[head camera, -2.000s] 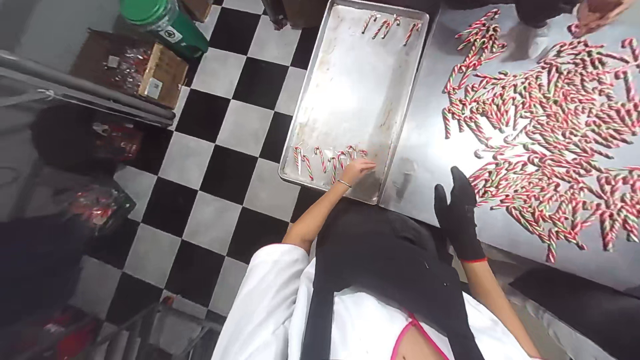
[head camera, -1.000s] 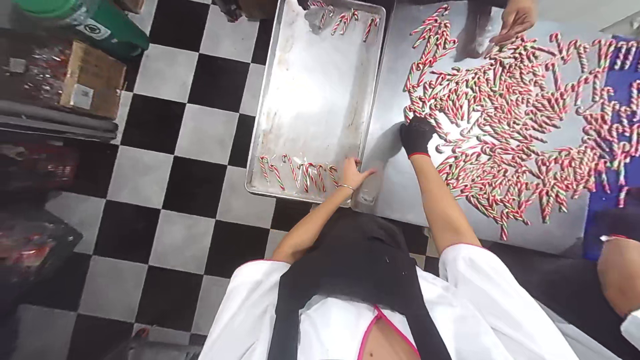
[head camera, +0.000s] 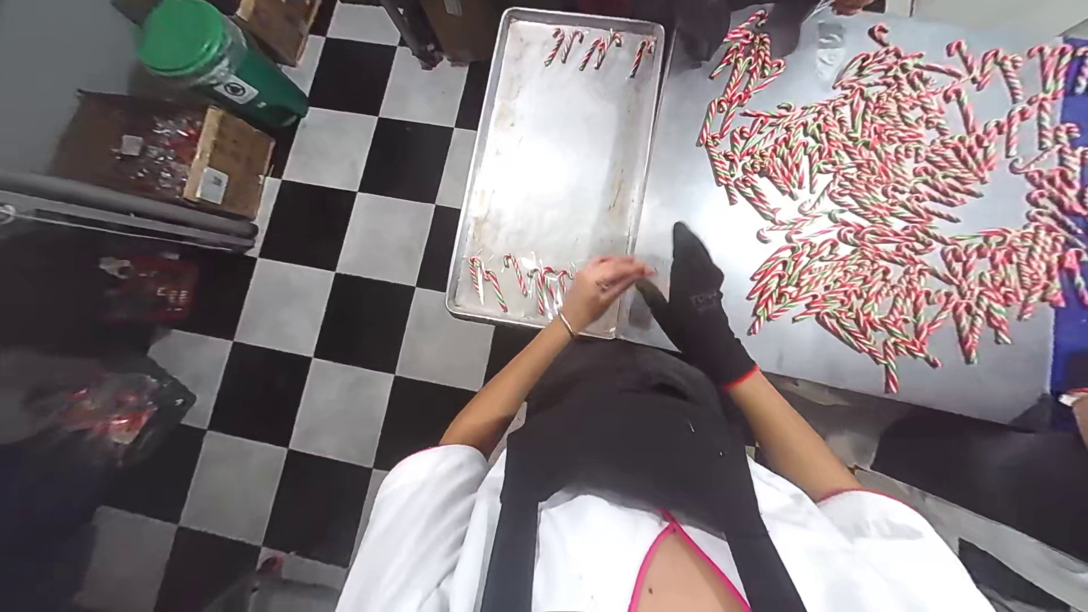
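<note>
My left hand (head camera: 602, 291), bare with a bracelet, is over the near right corner of a metal sheet tray (head camera: 561, 170). Its fingertips reach past the rim toward clear film on the metal table; whether they pinch anything is unclear. Wrapped candy canes (head camera: 535, 285) lie in the tray just left of it, and several more (head camera: 599, 51) lie at the far end. My right hand (head camera: 693, 302), in a black glove, is beside the left at the table's near edge, thumb apart, with nothing visible in it. A large spread of red, white and green candy canes (head camera: 892, 178) lies to its right.
The metal table (head camera: 705, 200) adjoins the tray. Clear film (head camera: 830, 42) lies near its far edge, where another person's hand (head camera: 850, 5) shows. A green lidded container (head camera: 221, 64) and a cardboard box of wrapped items (head camera: 170, 153) stand at the left, beyond the checkered floor.
My right hand has come back from the edge of the candy cane spread to beside my left hand. The other person's hand has drawn back toward the far edge of the view.
</note>
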